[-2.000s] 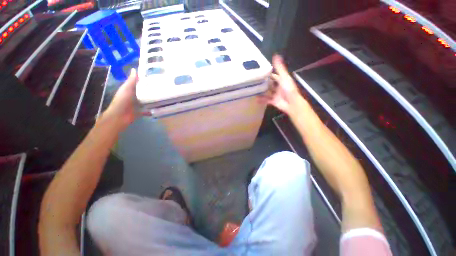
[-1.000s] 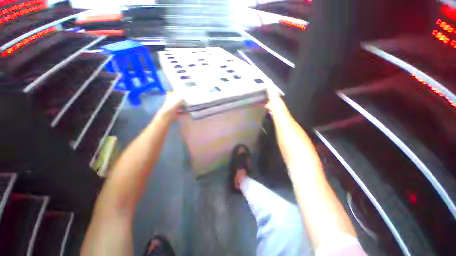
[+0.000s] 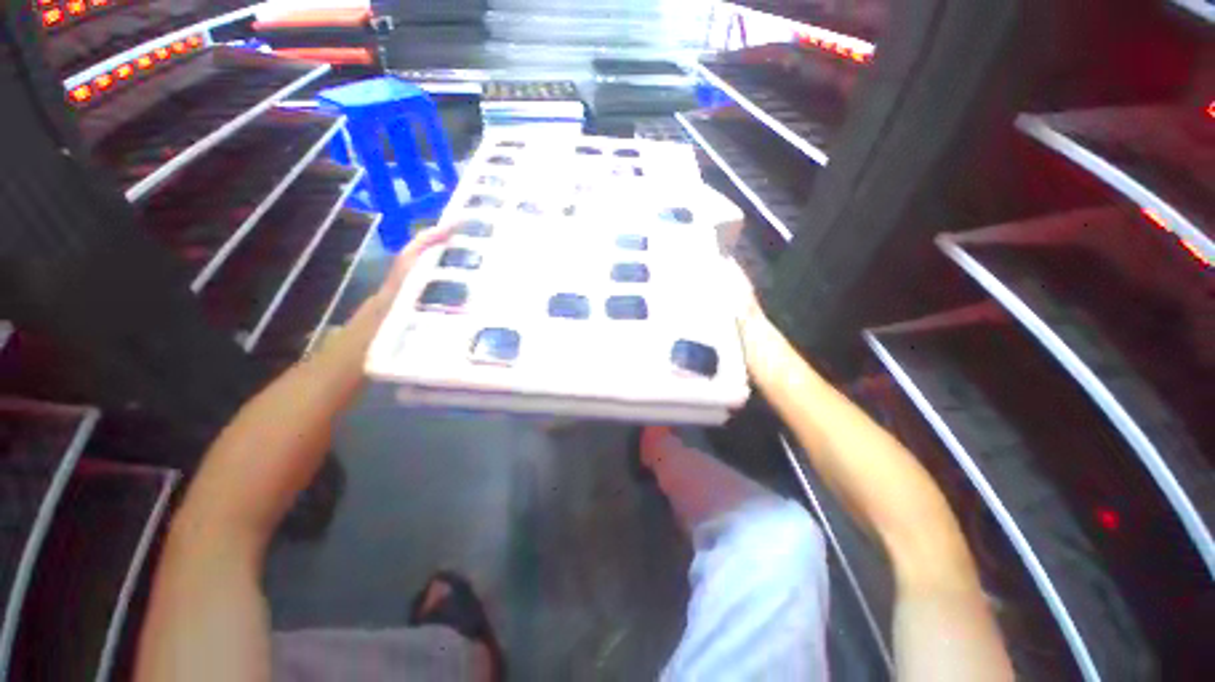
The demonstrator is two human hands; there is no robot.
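A white compartment tray with several dark watch bodies in some pockets is held level in front of me, with at least one more tray layer under it. A dark watch body sits at its near right corner. My left hand grips the tray's left side, its fingers partly hidden by the tray. My right hand is at the right side, mostly hidden behind the edge. A pale block, perhaps the carton, shows a little behind the tray's right side.
A blue stool stands on the floor beyond the tray, left. Black racks with white-edged shelves line both sides. Dark and pale stacks and an orange-red block are at the far end. My feet are on the grey-green floor.
The trays have come off the carton's top and now appear closer and larger, in my two hands. The carton is now mostly hidden behind them. The view has shifted.
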